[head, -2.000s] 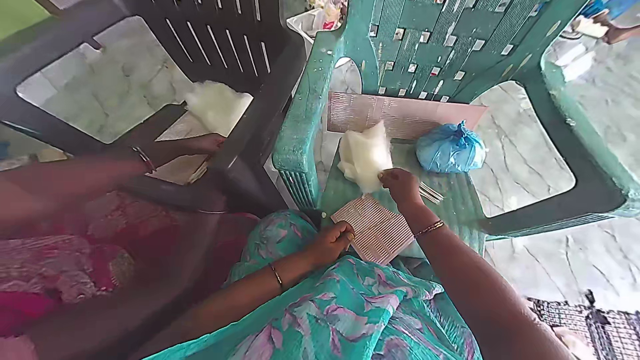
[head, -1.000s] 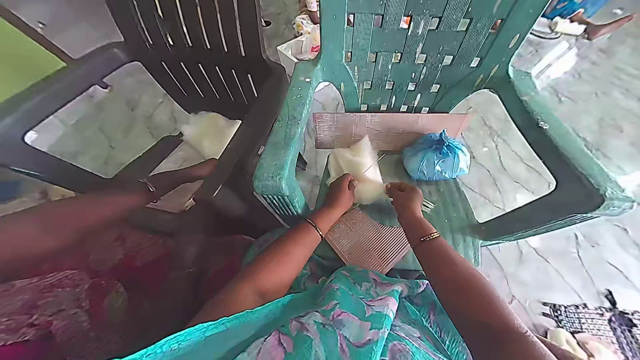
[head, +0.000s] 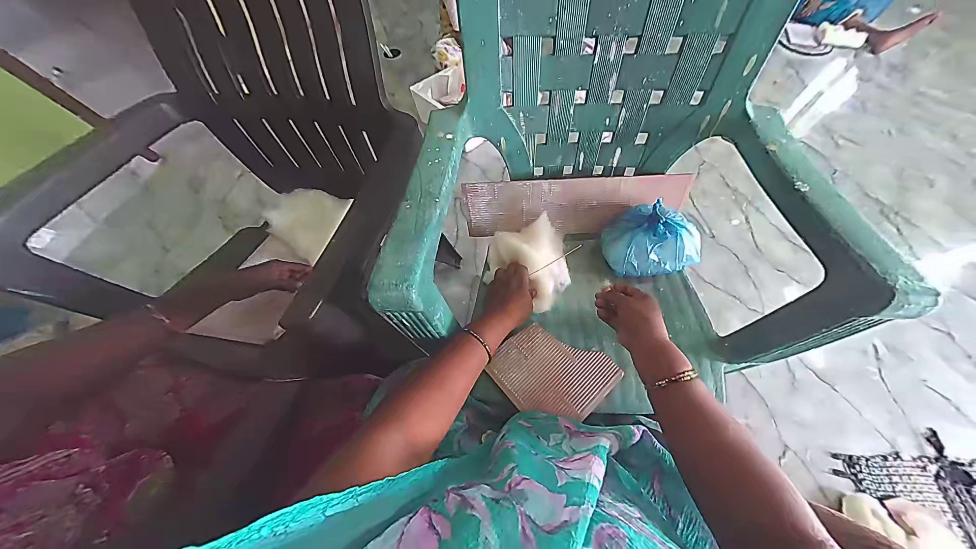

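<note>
On the seat of a green plastic chair [head: 686, 320] lies a tuft of cream-coloured fluffy fibre, likely cotton [head: 526, 248]. My left hand [head: 512, 293] is at its lower edge, fingers closed on a thin stick [head: 557, 259] that slants up to the right across the tuft. My right hand [head: 629, 311] is apart from it, thumb and fingertips pinched together, with a tiny pale bit at the tips. Below and between my hands is a ribbed brown cardboard piece [head: 555, 372]. A knotted blue plastic bag [head: 650, 242] sits above my right hand.
A long cardboard strip [head: 579, 200] leans at the chair's backrest. On the left, a co-worker's hand [head: 278, 276] is by a dark plastic chair [head: 389, 191] holding more pale fibre [head: 309, 221]. The green armrests [head: 415, 236] flank my work. A patterned cloth [head: 907, 476] lies on the floor at right.
My left hand has moved from the cardboard piece up to the fibre and now holds a thin stick. My right hand, earlier at the fibre, has drawn away to the right.
</note>
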